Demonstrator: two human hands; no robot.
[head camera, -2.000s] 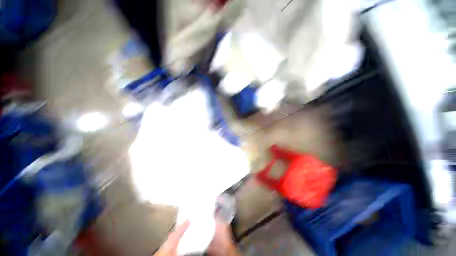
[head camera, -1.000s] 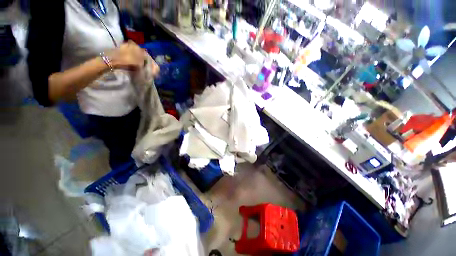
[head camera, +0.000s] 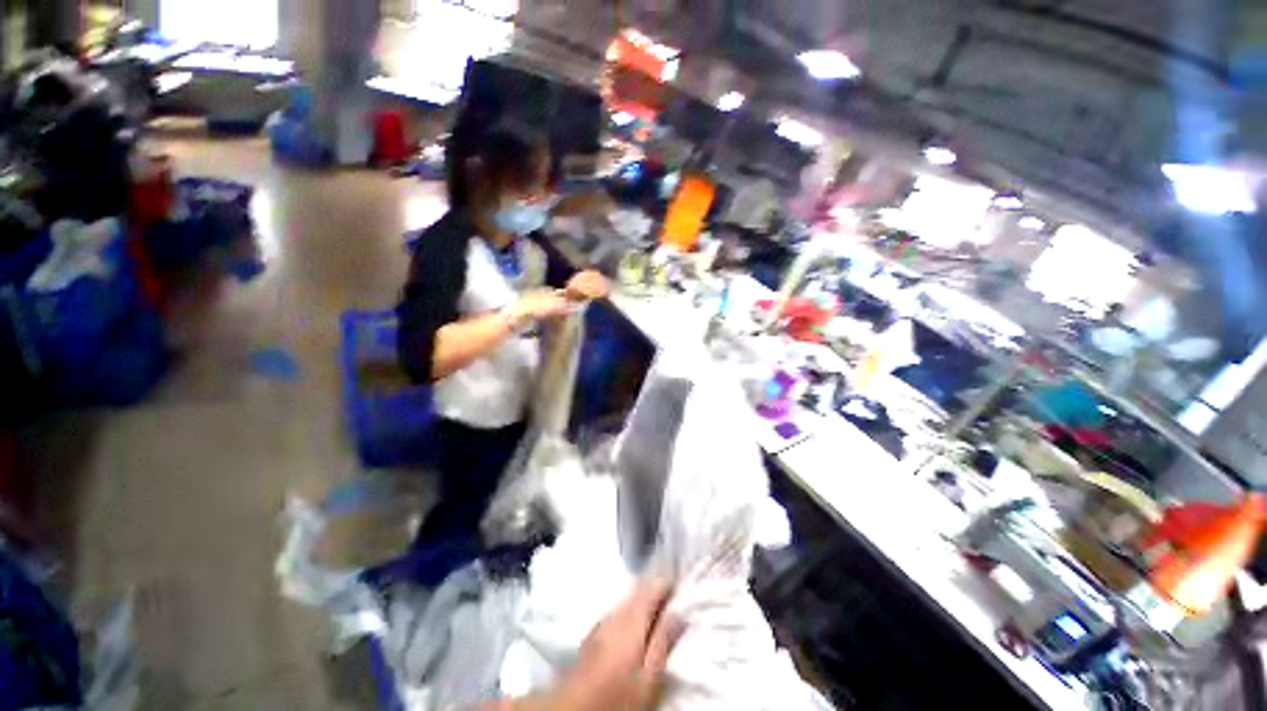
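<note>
My left hand (head camera: 618, 656) comes in blurred from the bottom edge, its fingers closed on a pale cloth piece (head camera: 723, 556). The cloth is held up in front of me, glaring white with a grey strip on its left part. More white cloth (head camera: 459, 632) lies below and to the left, over a blue crate whose edge partly shows. My right hand is not in view; the cloth may hide it.
A masked co-worker (head camera: 479, 333) stands ahead, holding a long beige cloth (head camera: 556, 382). A long white machine table (head camera: 889, 521) runs along the right. A blue crate (head camera: 389, 403) stands behind the co-worker; blue crates (head camera: 90, 327) with cloth stand at left.
The view has tilted up from the floor. A pale cloth has come up in front of me with my left hand on it. The red stool is out of sight.
</note>
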